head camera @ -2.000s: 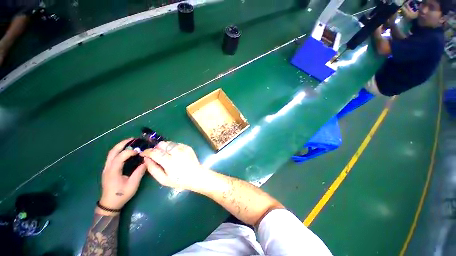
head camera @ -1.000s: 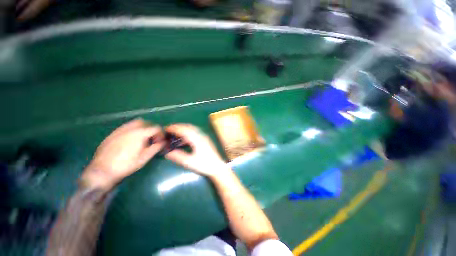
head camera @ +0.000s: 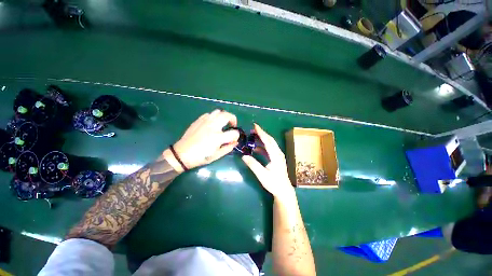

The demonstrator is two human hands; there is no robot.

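My left hand (head camera: 207, 139) and my right hand (head camera: 268, 161) hold a small dark unit (head camera: 246, 142) between them, above the green table. The unit shows dark and purplish glints; the fingers hide much of it. My left hand grips its left side from above. My right thumb and fingers are around its right side. An open tan carton (head camera: 314, 156) stands just right of my right hand, with small brownish metal pieces in its near end.
A cluster of black units (head camera: 26, 137) with green dots and wired discs lies at left; another unit (head camera: 106, 110) stands beside it. Black cylinders (head camera: 372, 56) stand across the table. A blue bin (head camera: 430, 168) is at right, blue stools (head camera: 377, 249) below.
The view has swung left, bringing the black cluster at left into view. The hands are now at the centre, still together on the dark unit; the carton appears farther right.
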